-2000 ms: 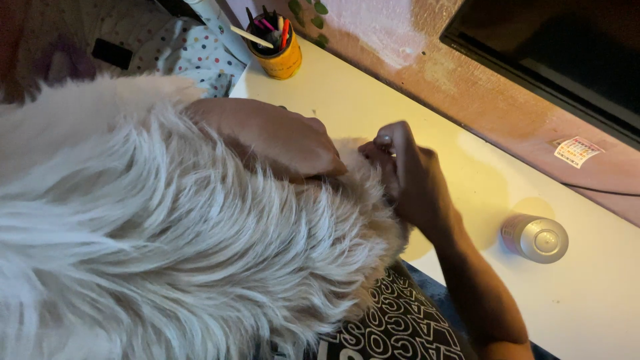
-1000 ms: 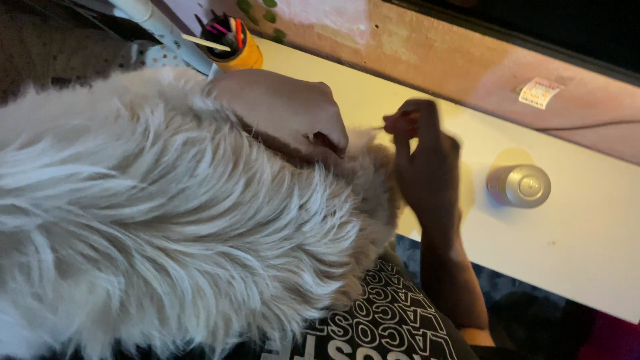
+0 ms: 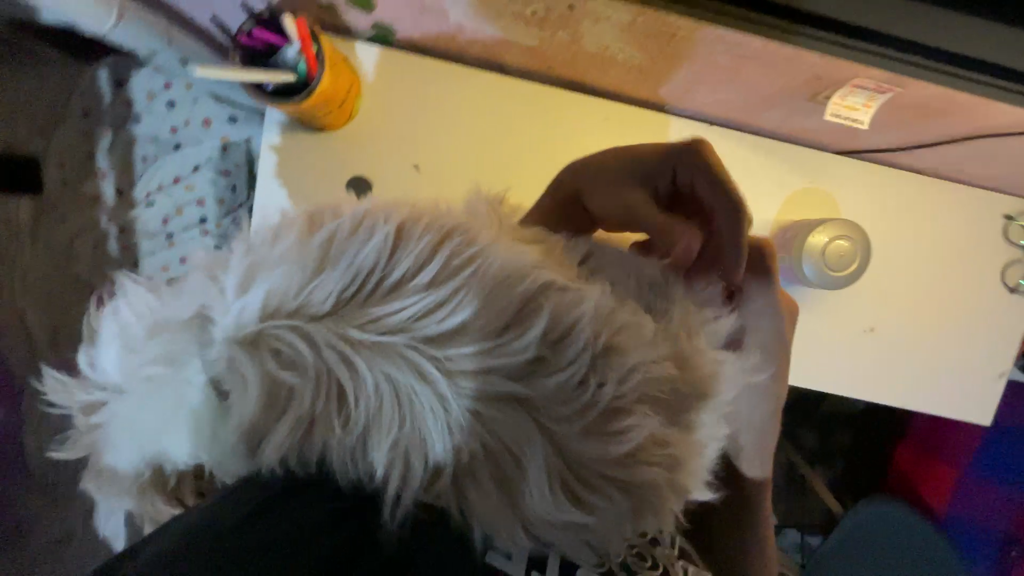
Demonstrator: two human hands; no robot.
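Observation:
A long-haired cream dog (image 3: 448, 344) lies across my lap, its far end at the left and its near end by my hands. My left hand (image 3: 656, 204) reaches over from the dog's far side, fingers bent down towards my right hand at the fur's right edge. My right hand (image 3: 760, 344) rises along that same edge, the back of it in view and its fingers partly covered by fur and the left hand. Both sets of fingertips meet close together. Whether they pinch fur or something small cannot be seen.
A white table (image 3: 904, 336) extends behind the dog. On it stand a silver-topped can (image 3: 836, 254), right of my hands, and a yellow cup (image 3: 332, 96) of pens at the back left. Glasses (image 3: 1014, 252) lie at the right edge. A dotted cloth (image 3: 180, 136) is at the left.
My left hand has moved right along the dog, from its back to beside my right hand. The view has shifted, and more of the dog's left end shows.

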